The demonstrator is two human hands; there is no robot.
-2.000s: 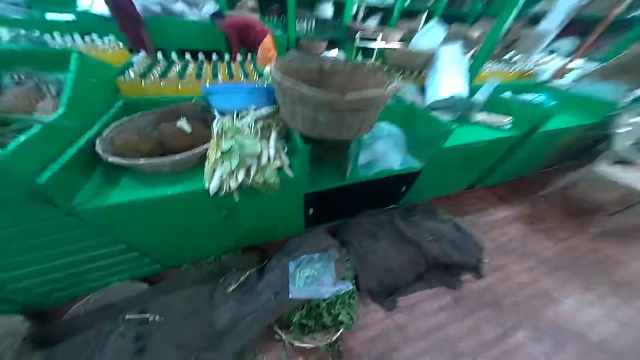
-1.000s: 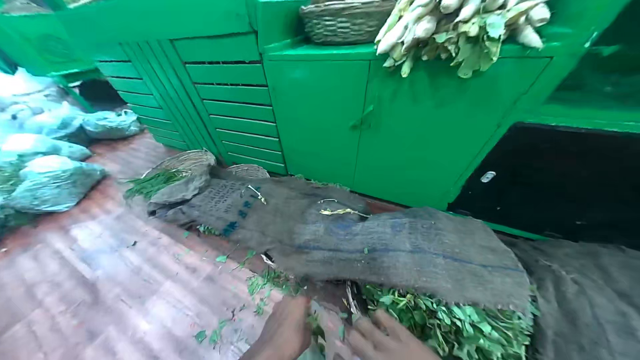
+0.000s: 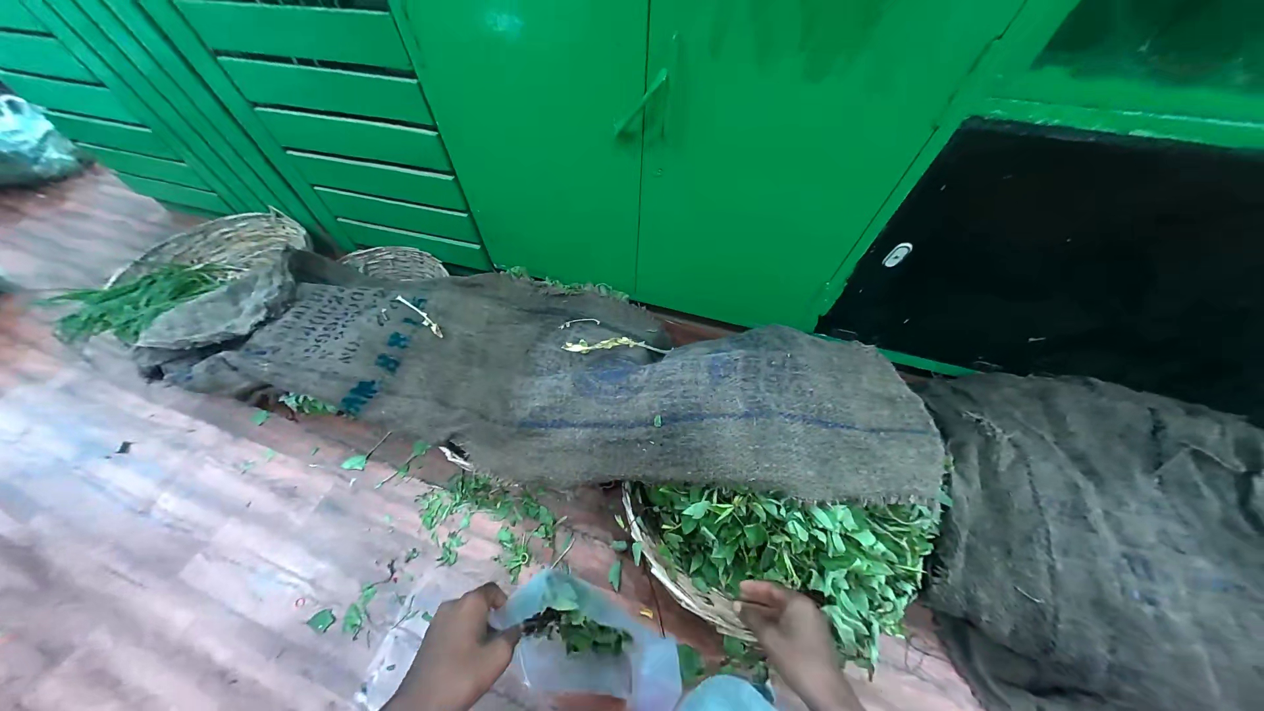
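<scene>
A clear plastic bag [image 3: 657,657] with some green leaves inside stands at the bottom middle. My left hand [image 3: 464,642] pinches the left side of its mouth between thumb and fingers. To the right, my right hand [image 3: 790,632] is at the rim of a wicker basket [image 3: 671,583] heaped with leafy greens [image 3: 800,543]; its fingers are bent near the leaves, and whether they grip anything is unclear. A burlap sack [image 3: 711,425] covers the back of that basket.
Green cabinet doors [image 3: 553,138] and a black panel [image 3: 1076,247] stand behind the sacks. More dark sacking [image 3: 1096,513] lies at right. Another wicker basket [image 3: 227,242] with greens [image 3: 148,301] is at left. Loose leaves [image 3: 484,513] are scattered over the floor.
The view has moved down from the counter to the floor. Both hands have come into view since the first frame. They are farther apart than a second ago, with the plastic bag now plainly seen.
</scene>
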